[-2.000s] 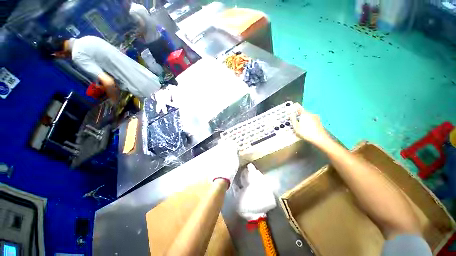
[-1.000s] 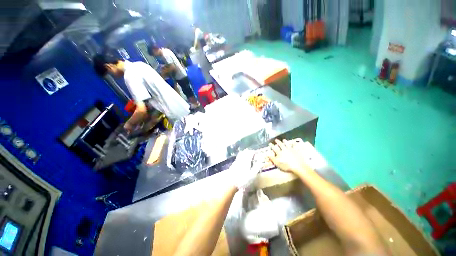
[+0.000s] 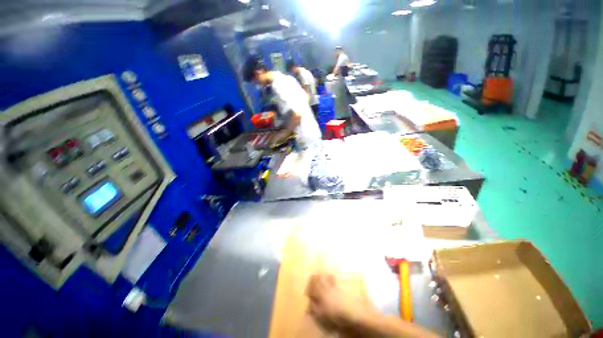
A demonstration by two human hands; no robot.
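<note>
My right hand [image 3: 327, 300] is bare and blurred, low over the tan cardboard sheet [image 3: 294, 290] on the metal bench. Its forearm enters from the bottom right. Its fingers look partly curled, and whether they hold anything cannot be told. My left hand is out of the picture. The pale dotted sheet [image 3: 440, 199] lies on top of a cream stack at the back right of the bench. A tool with an orange handle [image 3: 405, 294] lies right of the cardboard, with a white bundle [image 3: 402, 239] at its far end.
An open carton [image 3: 506, 284] stands at the right. A press control panel [image 3: 99, 178] with a lit blue display is at the left. A second bench beyond holds plastic-wrapped bundles [image 3: 324, 173] and orange pieces [image 3: 414, 146]. A person [image 3: 291, 102] works at a press further back.
My hands have left the dotted sheet, which stays on the stack. My right hand has come back over the cardboard; my left has gone out of view. The view has swung left and up.
</note>
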